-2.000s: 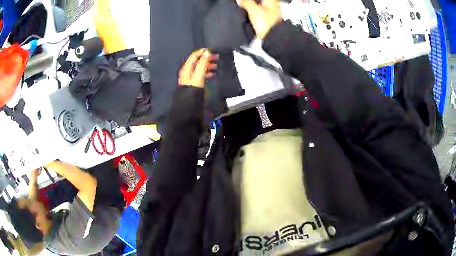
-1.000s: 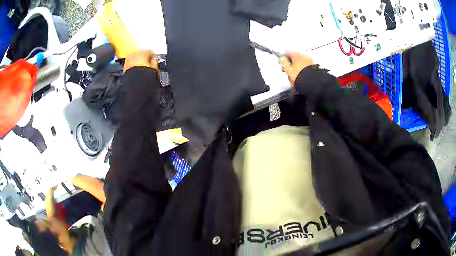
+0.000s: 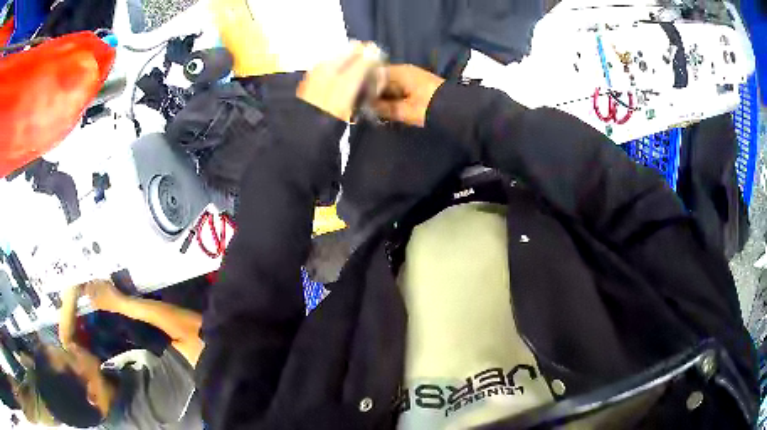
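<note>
A large dark garment panel (image 3: 420,34) lies on the white table at the top centre and hangs over the front edge towards my lap. My left hand (image 3: 343,82) and my right hand (image 3: 407,94) are close together over it, fingers bent inward. Both are blurred. A small greyish piece (image 3: 371,91) is between their fingers; its exact shape is unclear.
Red-handled scissors (image 3: 214,233) lie at left beside a grey round-patterned machine part (image 3: 171,195). Another red-handled pair (image 3: 613,107) lies at right. A dark cloth bundle (image 3: 217,130), an orange-red item (image 3: 50,92) and blue crates (image 3: 658,158) are around. A person (image 3: 139,369) works at lower left.
My hands were apart on either side of the panel and are now together over it. The panel has shifted and bunched towards the top. My view has turned slightly.
</note>
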